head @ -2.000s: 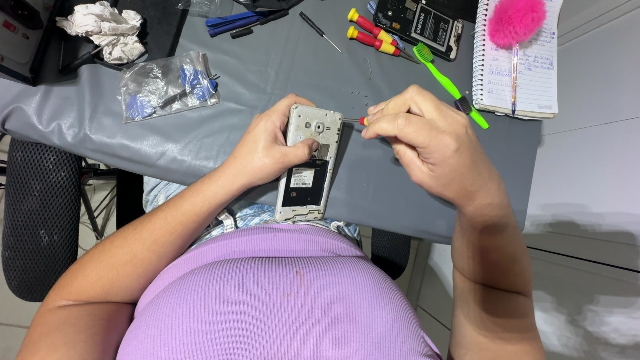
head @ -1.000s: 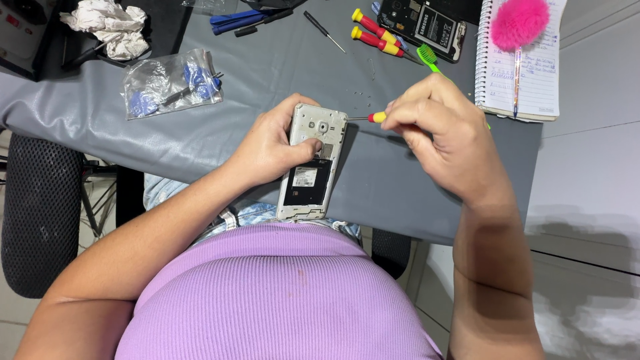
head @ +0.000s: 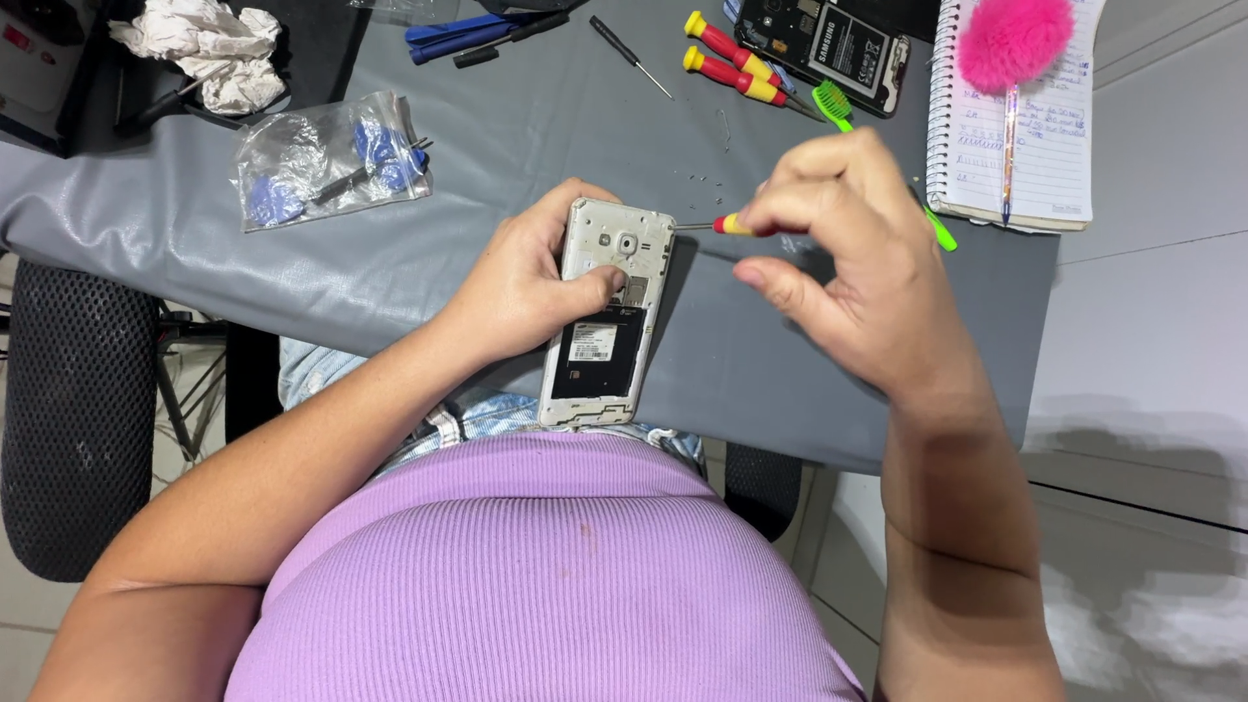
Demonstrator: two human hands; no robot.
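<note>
My left hand [head: 546,283] grips a smartphone [head: 655,322] with its back cover off, the thumb lying across it above the dark battery bay. The phone stands nearly lengthwise at the table's near edge. At its upper right edge is the tip of a small screwdriver [head: 731,225] with a red and yellow handle. The fingers of my right hand [head: 829,253] are on the handle's end, while the thumb is spread away below. Tiny screws [head: 697,178] lie on the grey table covering beyond the phone.
Beyond lie a bag of blue tools [head: 331,166], a thin black screwdriver [head: 629,54], red and yellow screwdrivers [head: 736,78], another opened phone [head: 829,49] and a green brush [head: 834,102]. A spiral notebook [head: 1053,185] with a pink pompom pen [head: 1014,49] is at right; crumpled paper [head: 214,49] at left.
My right thumb has moved away from the screwdriver, widening the gap to the fingers. The left hand still holds the phone in about the same place.
</note>
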